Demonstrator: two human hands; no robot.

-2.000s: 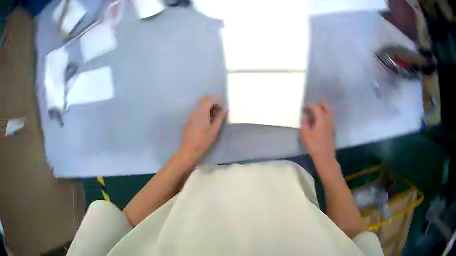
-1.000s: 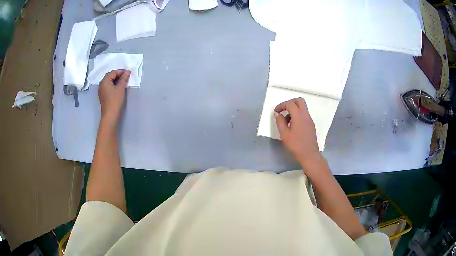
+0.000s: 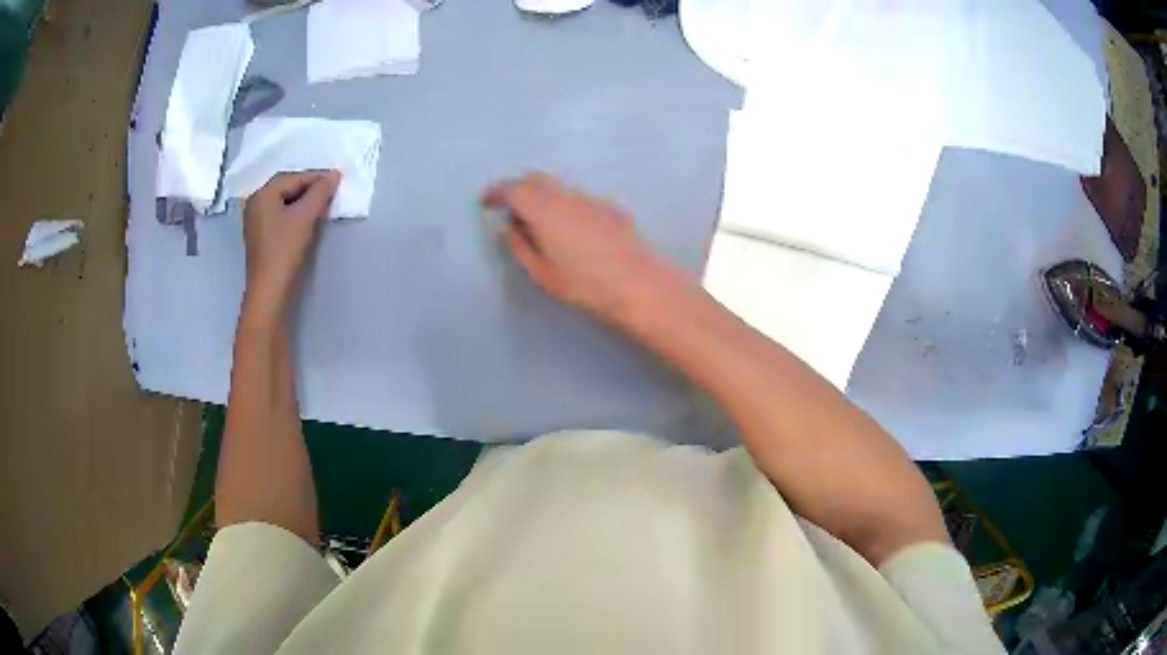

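Note:
A stack of small white interfacing pieces (image 3: 356, 147) lies at the left of the table. My left hand (image 3: 289, 230) is at its near edge, thumb and fingertips pinched on the top piece. My right hand (image 3: 570, 243), blurred, is above the middle of the table with its fingers partly bent and apart, and nothing shows in it. The cream-white fabric panel (image 3: 832, 166) lies right of centre with a raised fold line across it. My right forearm covers part of its near end.
More white pieces (image 3: 202, 115) and another white stack (image 3: 364, 39) lie at the left, with a grey strip beneath the first. A steam iron (image 3: 1085, 305) and a brown-red pad (image 3: 1116, 198) are at the right edge. A white scrap (image 3: 51, 241) lies on brown cardboard (image 3: 90, 422).
My left hand has gone from the panel's near edge to the white stack and stays there. My right hand has left the panel and moved left over the table. The view has shifted.

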